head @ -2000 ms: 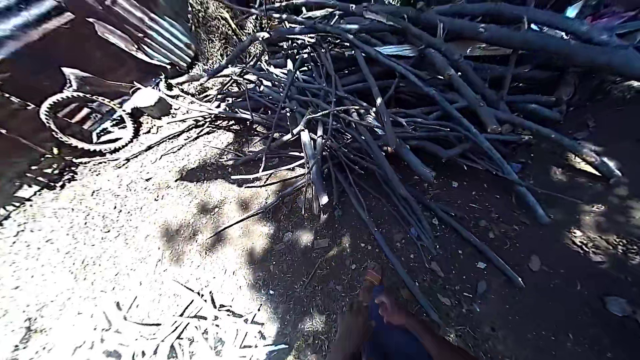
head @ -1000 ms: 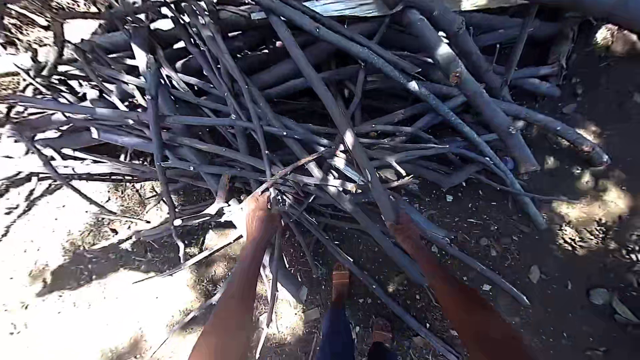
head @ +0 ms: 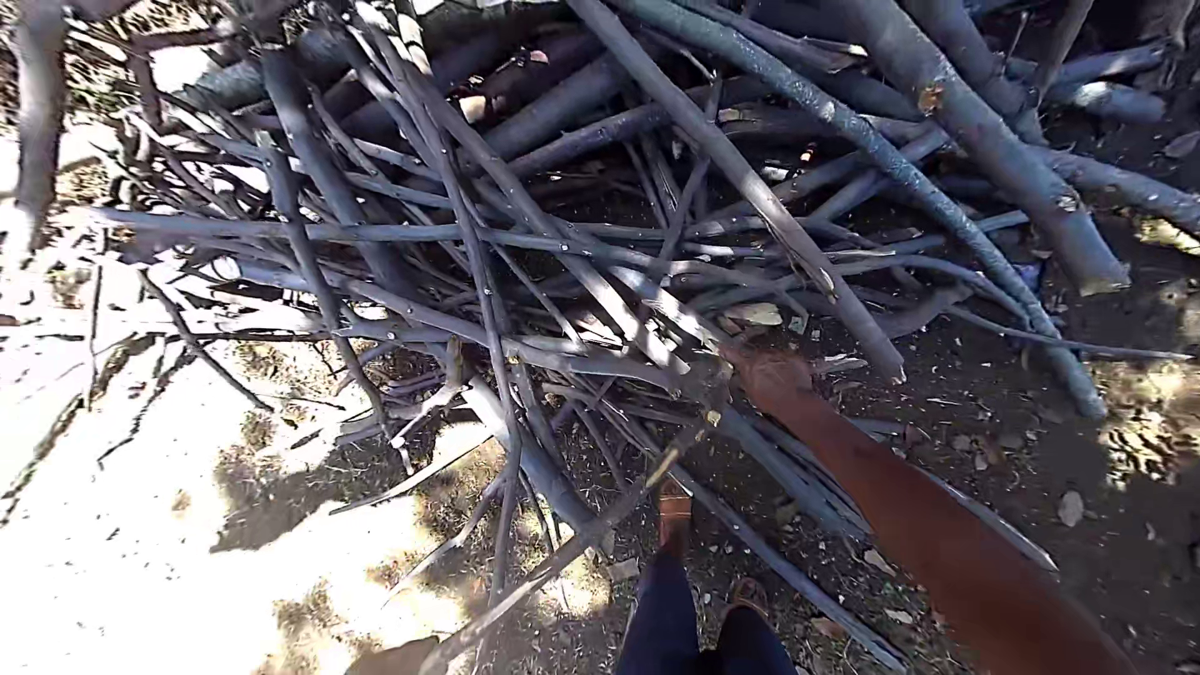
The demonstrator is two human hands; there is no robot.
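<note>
My right hand (head: 767,373) reaches in from the lower right to the near side of a pile of grey cut branches (head: 562,246). Its fingers are at the ends of several branches; whether they are closed around one is hard to tell. Just left of the hand, a thin curved branch (head: 600,525) runs from near my fingers down to the bottom edge. A straight thick branch (head: 741,178) slants down past the hand on its right side. My left hand is out of the frame.
Thicker logs (head: 1017,155) lie at the upper right. My feet in sandals (head: 674,506) stand on leaf-strewn soil at the near side of the pile. Thin branches (head: 202,342) stick out over sunlit ground at the left.
My left hand, on the branches a second ago, has left the view. My right hand has moved further onto the pile. The view has moved closer to the branches.
</note>
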